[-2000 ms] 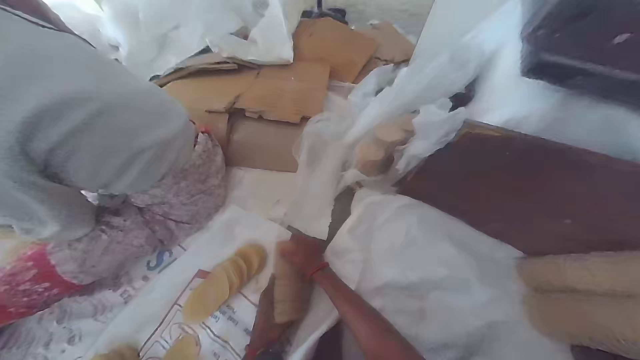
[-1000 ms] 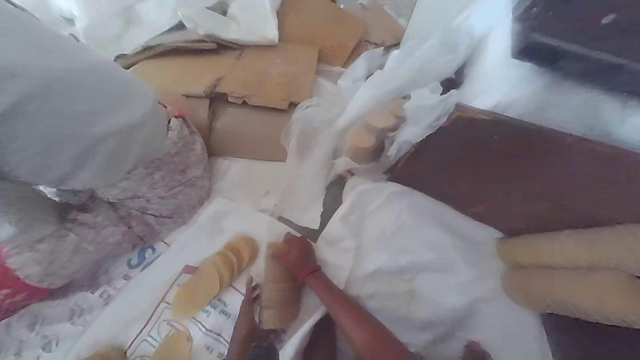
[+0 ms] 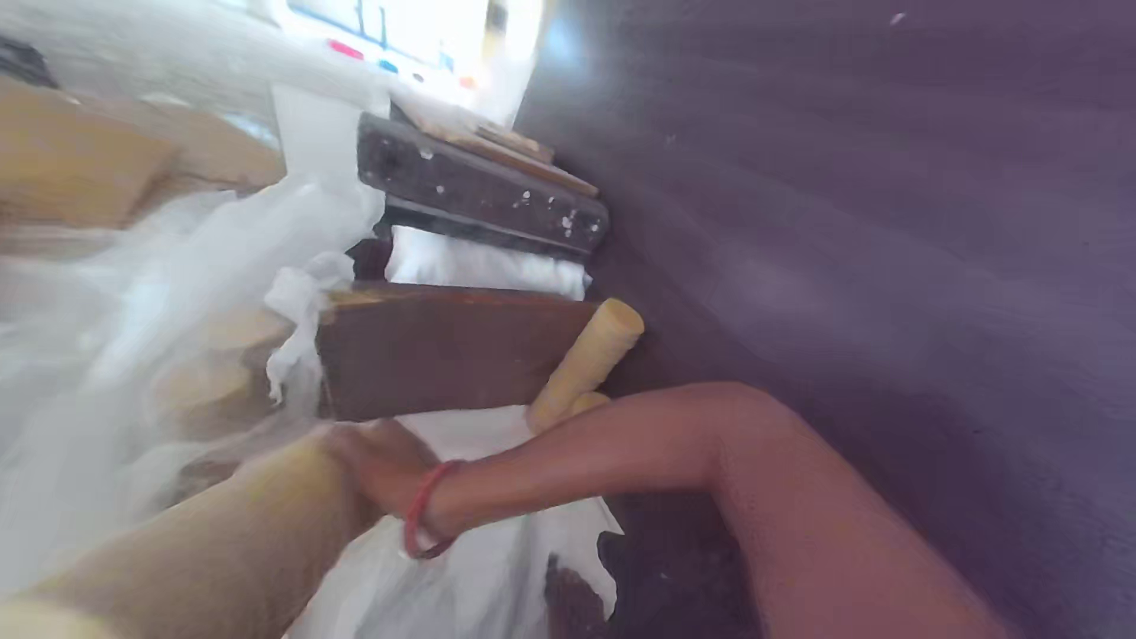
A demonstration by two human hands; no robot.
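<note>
My right hand point(image 3: 382, 466), with a red band at the wrist, grips the far end of a thick stack of round tan discs point(image 3: 222, 541). The stack slants from the lower left corner up to the hand and is blurred. My left hand does not show. Beyond my right forearm, a narrower stack of tan discs point(image 3: 590, 359) leans beside the dark wall, and part of another stack point(image 3: 590, 404) shows behind the forearm. White sheeting point(image 3: 461, 568) lies under my right hand and wrist.
A brown wooden panel point(image 3: 444, 355) stands behind the hand. Farther back is a dark, paint-spotted board point(image 3: 488, 191). Translucent plastic point(image 3: 186, 293) partly covers tan round pieces point(image 3: 204, 382) on the left, near cardboard point(image 3: 80, 160). A large dark purple surface point(image 3: 843, 222) fills the right side.
The view has swung far to the right. The thick stack has come up close to the camera with my right hand on it. My left hand, seen beside the stack before, has left the view.
</note>
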